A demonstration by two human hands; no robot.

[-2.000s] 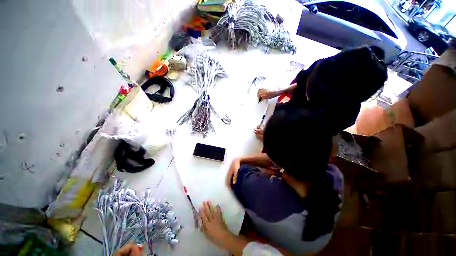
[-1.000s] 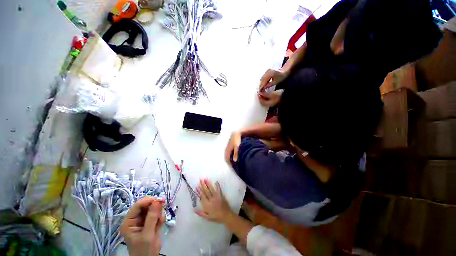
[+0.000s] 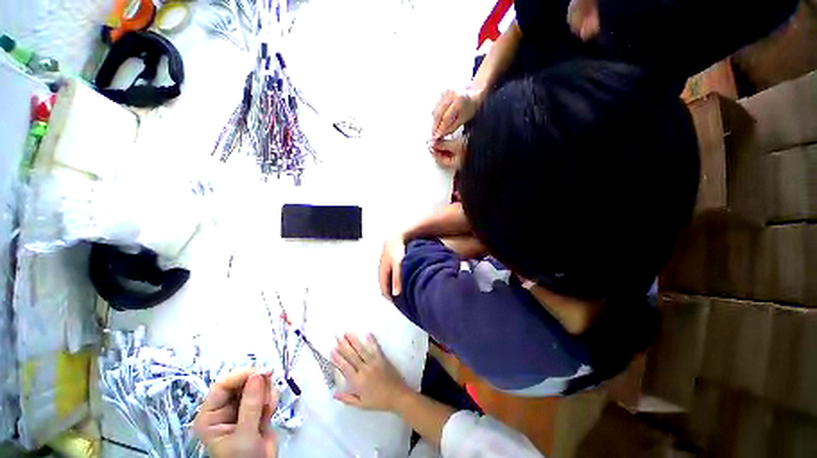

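Observation:
My left hand (image 3: 235, 413) is at the lower left with thumb and forefinger pinched on a tiny whitish piece, too small to name surely. My right hand (image 3: 365, 372) lies palm down on the white tabletop (image 3: 358, 295), fingers spread, holding nothing visible. Between my hands lies a thin cable (image 3: 309, 344) with a red and a black band; its fanned end is beside my right fingertips. Several loose thin wires with dark ends lie near my left fingertips. A pile of white cables with connector ends (image 3: 148, 385) is partly hidden behind my left hand.
A black mobile phone (image 3: 322, 222) lies mid-table. A harness bundle (image 3: 269, 134) is beyond it. Black rings (image 3: 139, 275), orange tape (image 3: 131, 18) and clear plastic (image 3: 98, 215) are along the left. A person (image 3: 573, 188) sits close on the right. Another person's hands are above.
The view has tipped down and shifted. My left hand has risen from the bottom edge, fingers pinched. Loose wires now show beside the banded cable. My right hand stays flat on the table.

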